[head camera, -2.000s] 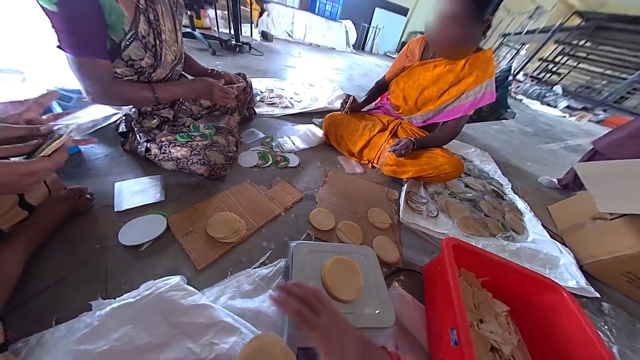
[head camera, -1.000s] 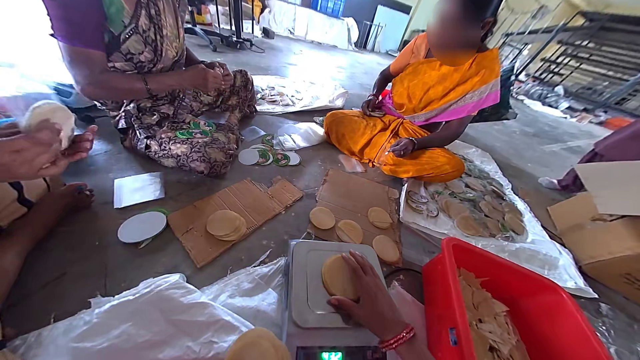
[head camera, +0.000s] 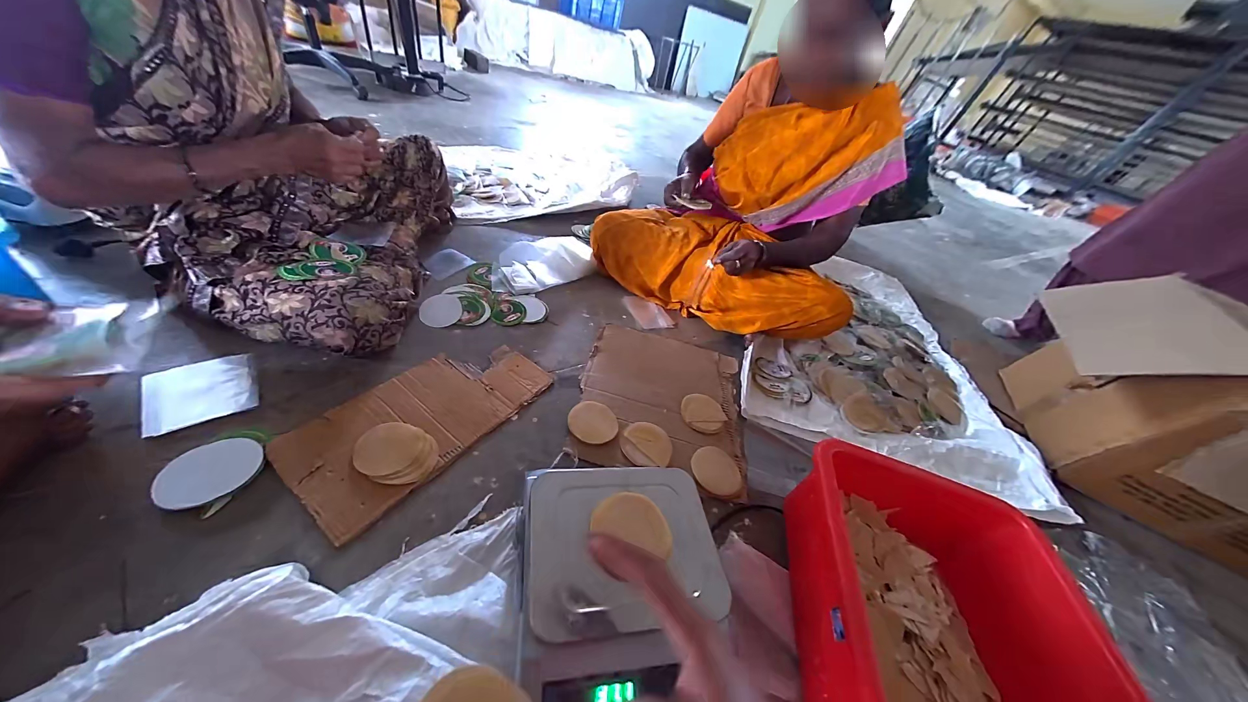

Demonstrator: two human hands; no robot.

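Note:
A digital scale (head camera: pixel 575 595) with a steel-grey platform and a lit display lies low in the middle of the head view. On it rests a small stack of round, thin tan discs (head camera: pixel 634 522). My right hand (head camera: pixel 673 614), blurred, reaches over the platform with a finger at the lower left edge of the discs; whether it grips them cannot be told. Part of another stack of tan discs (head camera: pixel 475 685) shows at the bottom edge, on white plastic sheeting (head camera: pixel 263 643). My left hand is out of view.
Beyond the scale lie two cardboard pieces (head camera: pixel 346 487) (head camera: pixel 663 366) bearing tan discs. A red plastic tub (head camera: pixel 819 575) with broken pieces stands at the right, near an open cardboard box (head camera: pixel 1121 419). Several people sit around, one in an orange sari (head camera: pixel 760 283).
My right hand first came onto the discs on the scale, and now has drawn back toward their near edge. At the left, another person's hands have moved and now hold a clear plastic bag.

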